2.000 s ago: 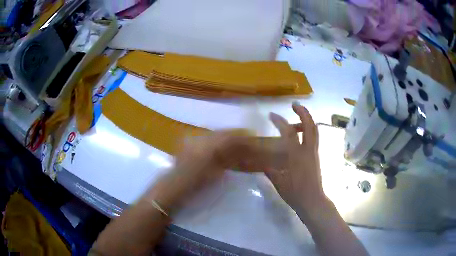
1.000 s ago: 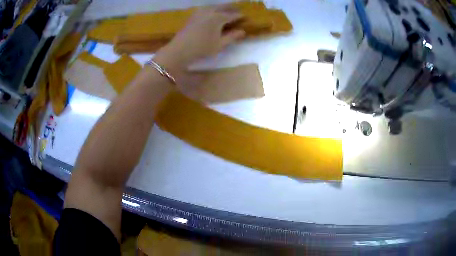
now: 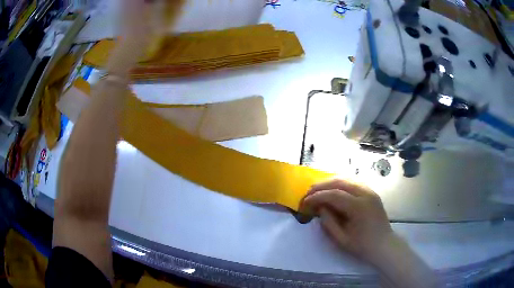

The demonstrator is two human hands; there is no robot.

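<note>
A long curved mustard strip (image 3: 220, 169) lies across the table toward the machine. My right hand (image 3: 346, 216) is on its right end, fingers pinching it near the front of the needle area. My left arm reaches up over the strip's left part; my left hand (image 3: 149, 22) is blurred and cut off at the top edge, by the stack's left part, and what it holds cannot be told. A pale beige strip (image 3: 234, 118) with a short cross seam lies behind the curved strip. The stack of mustard pieces (image 3: 208, 50) lies farther back.
The white sewing machine head (image 3: 389, 84) with a blue stripe stands at the right, its lamp lighting the needle plate. Loose mustard strips (image 3: 52, 107) hang at the table's left side. Mustard fabric (image 3: 22, 259) is at lower left. The ruler-marked table edge (image 3: 169, 260) runs along the front.
My right hand has come into view and taken the strip's right end. My left hand has moved up and left from the top of the stack. The view has shifted.
</note>
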